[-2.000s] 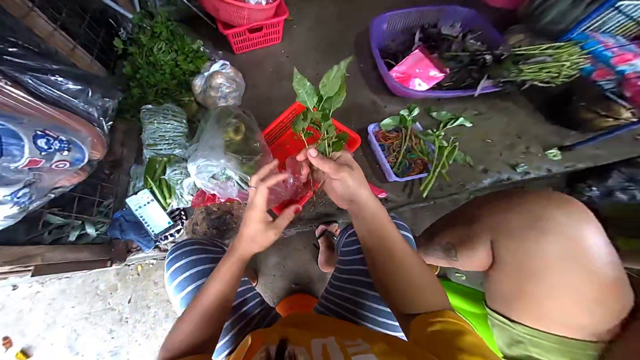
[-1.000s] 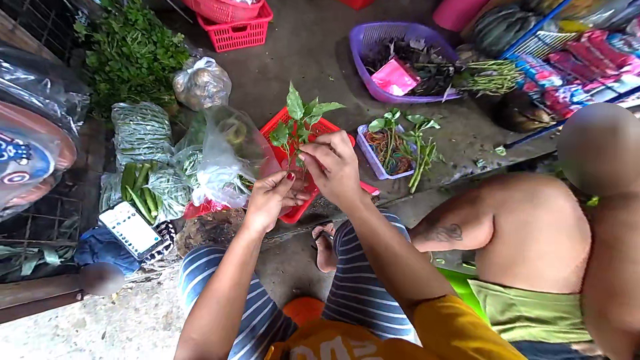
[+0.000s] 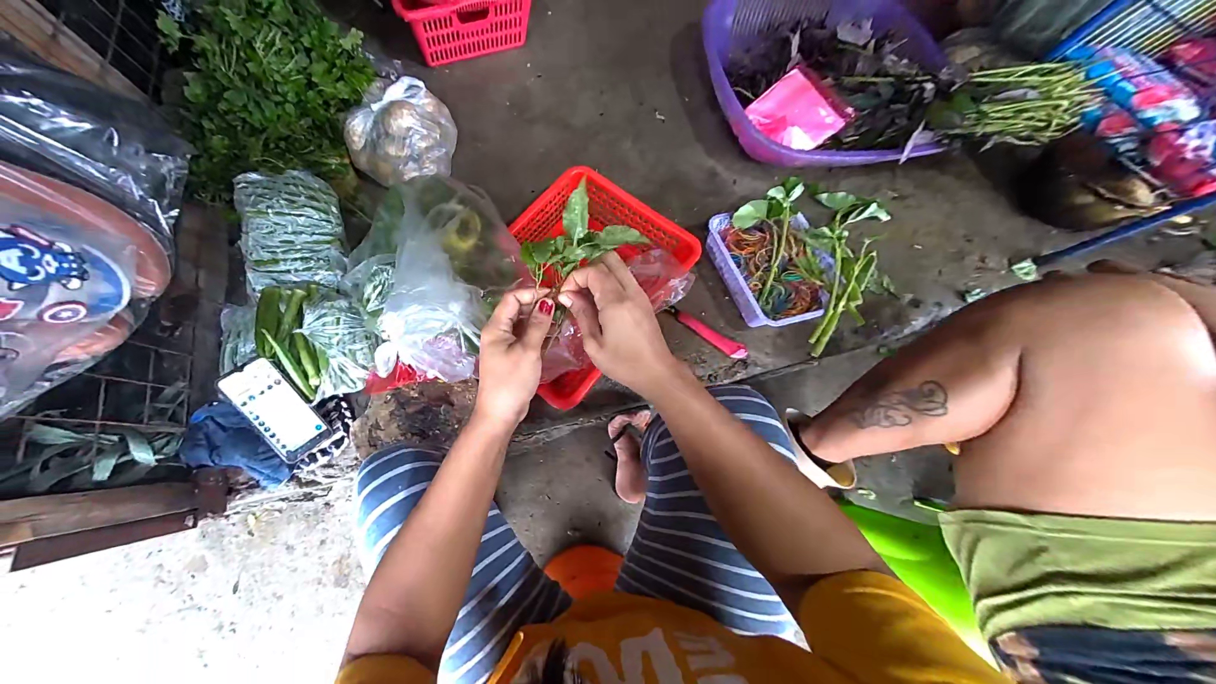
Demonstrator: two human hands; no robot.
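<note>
My left hand (image 3: 514,353) pinches the thin stems of a small bunch of leafy greens (image 3: 578,237) between thumb and fingers. From the other side, my right hand (image 3: 617,318) grips the same bunch just below its leaves, fingertips almost meeting the left ones. Both are above a red plastic basket (image 3: 655,226), where a clear reddish plastic bag (image 3: 665,275) lies. A knife with a pink handle (image 3: 711,334) rests at the basket's right edge. To the right, a small lilac basket (image 3: 736,275) holds colorful rubber bands (image 3: 771,266), with leafy stems (image 3: 845,294) across and beside it.
Bagged vegetables (image 3: 290,228), okra-like green pods (image 3: 285,332) and a phone (image 3: 274,408) are at left, near a large heap of leafy greens (image 3: 266,85). A purple basket (image 3: 731,123) holds dark leafy stems. A person's tattooed leg (image 3: 902,404) is close on my right.
The leafy bunch, upright two seconds ago, now sits lower and its leaves spread sideways between my hands. Both hands remain together over the red basket.
</note>
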